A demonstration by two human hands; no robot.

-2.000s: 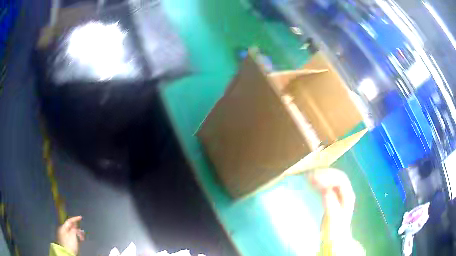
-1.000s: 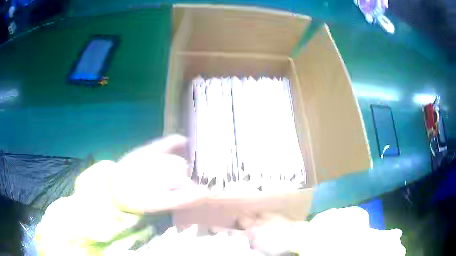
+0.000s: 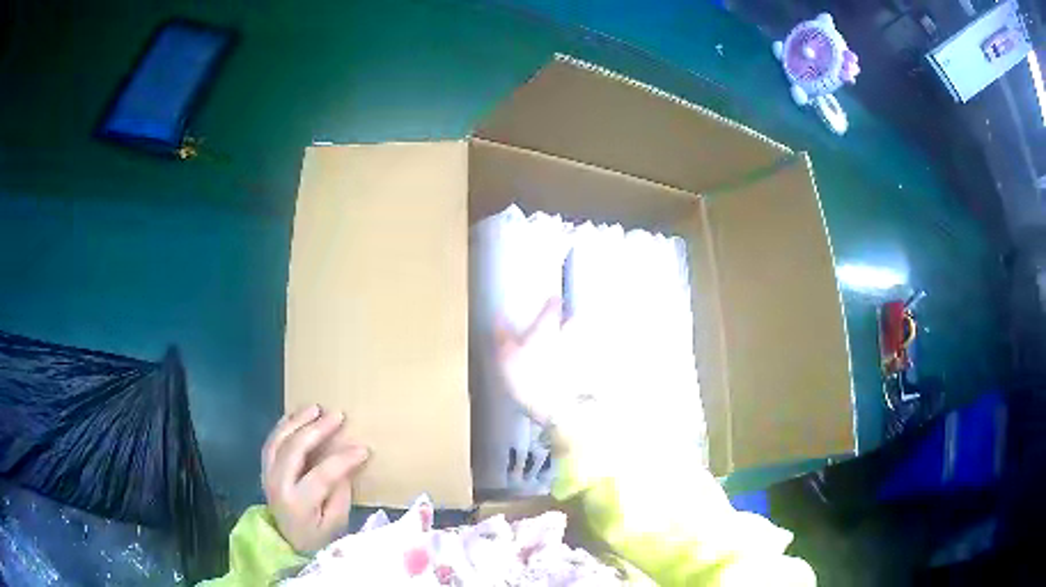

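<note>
An open brown carton (image 3: pixel 373 310) stands on the green bench in front of me, its flaps spread. White foam sleeves (image 3: pixel 631 333) stand upright in it in two rows. My left hand (image 3: pixel 312 468) is at the lower edge of the left flap, fingers apart, touching or close to it. My right hand (image 3: pixel 537 365) is inside the carton on the left row of sleeves, thumb and fingers spread. Its lower part is washed out by glare, and I cannot tell if it grips a sleeve.
A dark-framed display module (image 3: pixel 169 86) lies at the upper left. A black bin bag (image 3: pixel 103 424) is at the lower left. A pink and white fan (image 3: pixel 814 57) stands at the upper right. Red and black tools (image 3: pixel 897 338) lie at the right, near blue bins (image 3: pixel 946 453).
The left flap is now folded outward. My right hand has moved from the carton's near side into it. My left hand has moved from the sleeves to the left flap.
</note>
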